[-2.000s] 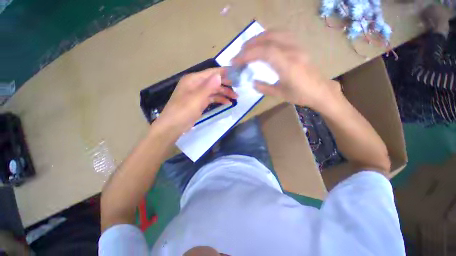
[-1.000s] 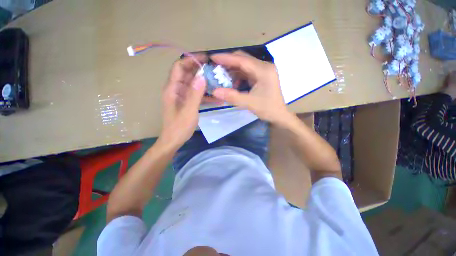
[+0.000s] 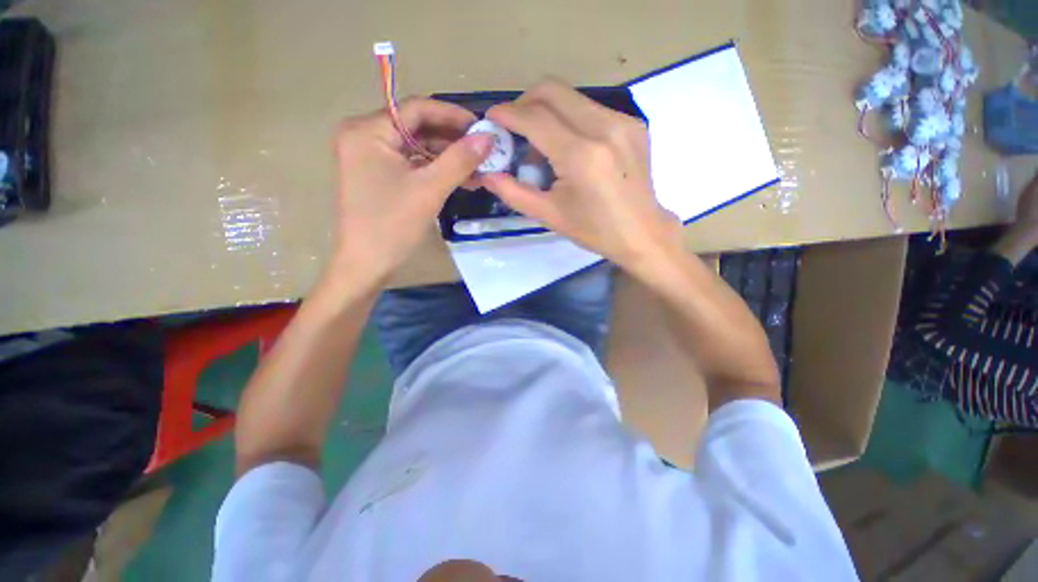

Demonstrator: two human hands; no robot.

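Observation:
A round silver-white motor point(image 3: 492, 148) is held above the black housing point(image 3: 464, 209) between the fingertips of both hands. My left hand point(image 3: 393, 182) grips its left side. My right hand point(image 3: 598, 171) has its fingers around the right side. The motor's red and orange lead wires point(image 3: 390, 91) run up past my left hand to a small white connector point(image 3: 384, 49). The housing lies across a white work pad point(image 3: 711, 136) with dark blue edges; a pale bar point(image 3: 489, 225) shows along its near inner edge. My hands hide much of the housing.
A motor pile point(image 3: 920, 102) with reddish wires lies at the right of the bench point(image 3: 205, 125), near a small blue box point(image 3: 1011, 118). A black housing point(image 3: 23, 114) is at the far left. An open carton point(image 3: 854, 341) holds black housings below the bench. A person's striped sleeve point(image 3: 985, 330) is at right.
The motor has turned so its flat round face shows instead of the white toothed part. Its connector has swung from the left to point up. The housing and pad appear slightly further right in view.

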